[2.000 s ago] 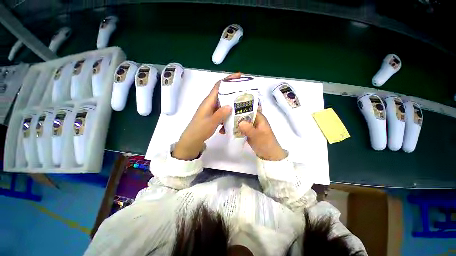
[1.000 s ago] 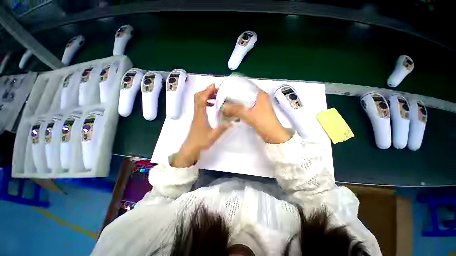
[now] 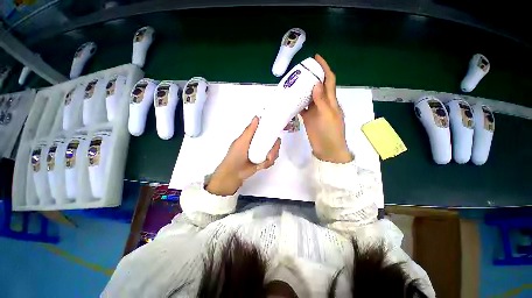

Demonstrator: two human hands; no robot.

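A white handset [image 3: 279,116] is held tilted above the white work sheet [image 3: 216,139], its wide head up and to the right, its rounded handle down and to the left. A purple oval mark shows near the head on the side facing me. My left hand [image 3: 238,161] holds the handle end from the left and below. My right hand [image 3: 328,119] grips the head end from the right. A gold-brown inlay of a second handset [image 3: 293,123] shows partly between the held handset and my right hand; the rest of it is hidden.
A white blister tray [image 3: 119,157] with several handsets stands left. Three handsets [image 3: 165,110] lie beside it, three more [image 3: 462,132] at right. A yellow note [image 3: 383,138] lies on the sheet's right edge. Spaced handsets lie on the green conveyor [image 3: 373,58]. A carton [image 3: 437,250] is below right.
The held handset has been turned from its display side to its white back and tilted. My right hand has moved up to the head end. The handset at the sheet's upper right is no longer visible there.
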